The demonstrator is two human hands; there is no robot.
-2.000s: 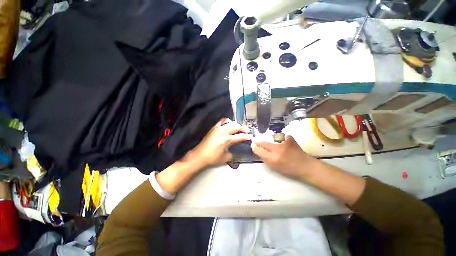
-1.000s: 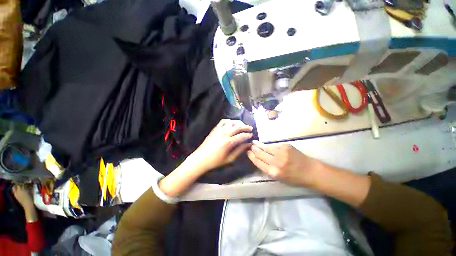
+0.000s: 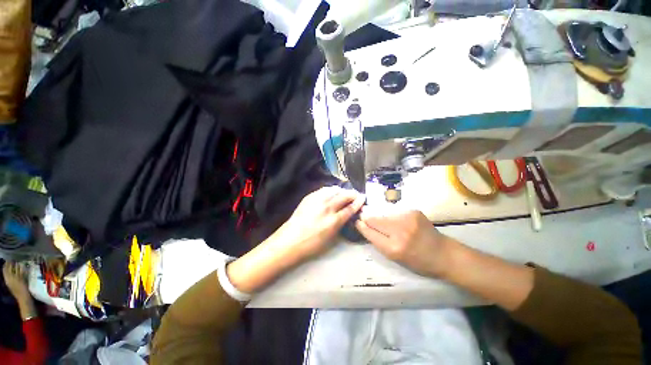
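The black garment (image 3: 135,121) with red marks lies heaped to the left, and part of it runs to the front of the sewing machine (image 3: 442,93). My left hand (image 3: 318,217) pinches the garment's edge just before the presser foot area (image 3: 360,187). My right hand (image 3: 403,239) has its fingertips closed on the same edge, close to my left fingertips. A small pale bit shows between the fingertips; I cannot tell what it is. The needle itself is not clearly visible.
Yellow-orange and red loops of scissors (image 3: 472,182), dark red snips (image 3: 540,183) and a pale stick (image 3: 534,207) lie under the machine arm. Yellow strips (image 3: 141,267) are at the table's left edge. Another person's hand (image 3: 18,285) shows at far left. White cloth (image 3: 392,338) covers my lap.
Against one second ago, the view has shifted, with the machine lower in the picture. My fingertips are still together at the edge. Less black cloth shows below my left hand.
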